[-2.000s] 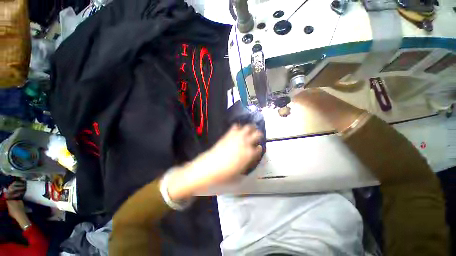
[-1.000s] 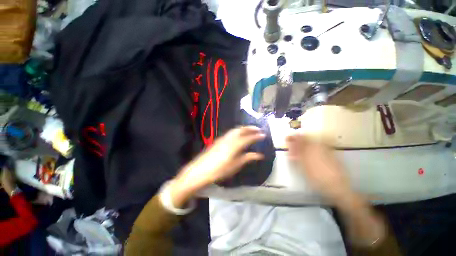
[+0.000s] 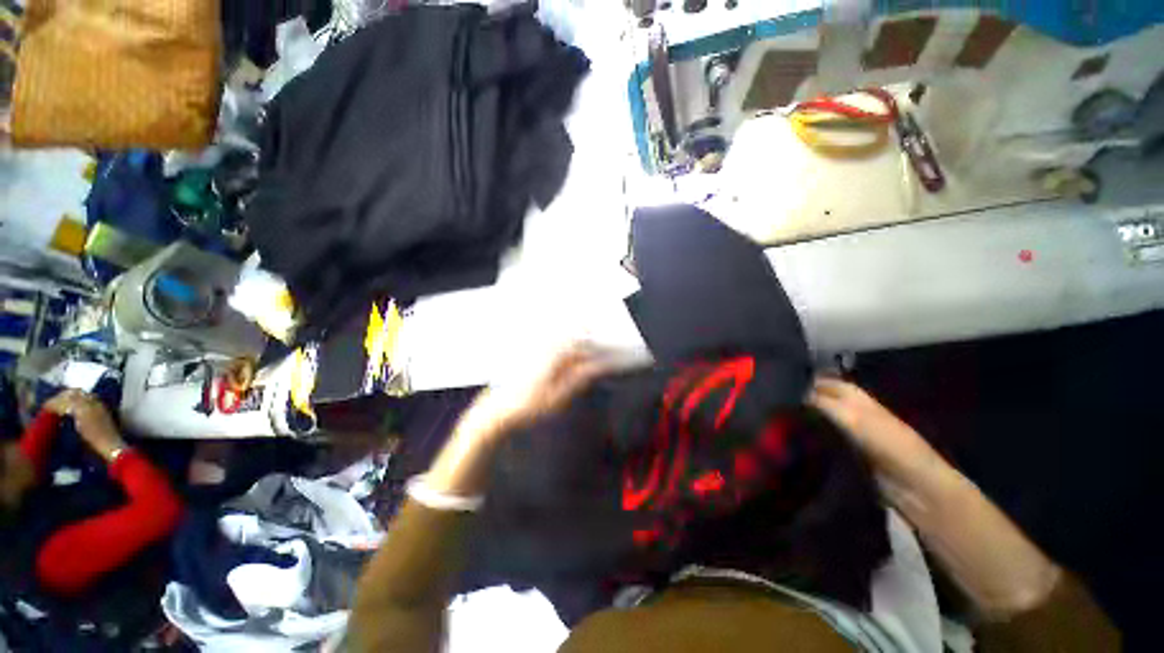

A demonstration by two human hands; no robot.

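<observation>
A black garment piece (image 3: 721,281) with a red design (image 3: 689,421) hangs over the front edge of the machine bed (image 3: 919,274) and down onto my lap. My left hand (image 3: 562,383) is blurred and holds its left side. My right hand (image 3: 849,408) holds its right side at the bed's front edge, fingers partly hidden. The needle area (image 3: 696,160) of the white and teal sewing machine is behind the piece, apart from it.
A black garment pile (image 3: 409,153) lies left of the machine. Scissors (image 3: 849,117) and dark red snips (image 3: 922,160) lie on the bed. Yellow-and-black pieces (image 3: 377,338) are beside the pile. A person in red sleeves (image 3: 115,510) is at far left. An orange-brown bundle (image 3: 118,74) is at top left.
The garment piece has come away from the needle towards my lap, and both hands have moved down with it. The view has shifted; scissors and a separate black pile now show.
</observation>
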